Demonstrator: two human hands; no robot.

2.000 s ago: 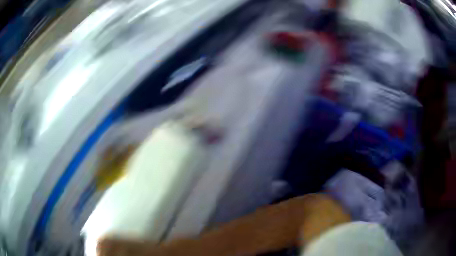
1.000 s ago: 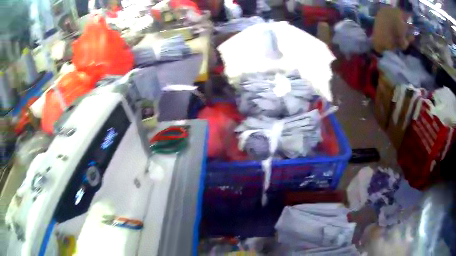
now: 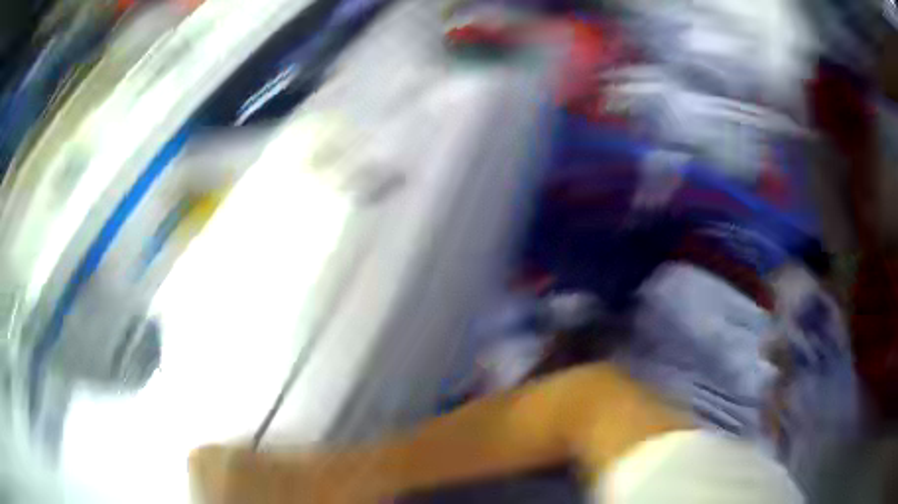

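Observation:
The frame is heavily blurred. My right forearm [image 3: 423, 443] crosses the bottom, with a pale sleeve at the elbow. Its left end, where my right hand [image 3: 224, 474] lies, is smeared and cut by the lower edge, so fingers and any held thing cannot be made out. My left hand is not in view. The white sewing machine head [image 3: 74, 212] with its blue stripe curves along the left. A glaring white, overexposed shape [image 3: 246, 266] lies between it and the grey table part [image 3: 433, 217]. The needle area does not show.
Smeared red and green scissors [image 3: 492, 41] lie at the table's far end. A blue crate [image 3: 729, 187] stands right of the table, with grey-white cloth bundles [image 3: 714, 98] in it. More pale cloth [image 3: 704, 330] lies nearer, below the crate. Red shapes show at the far right.
The view has swung back down from the room towards the machine. My right forearm and sleeve have come into the picture; the crate and cloth now appear further right and blurred.

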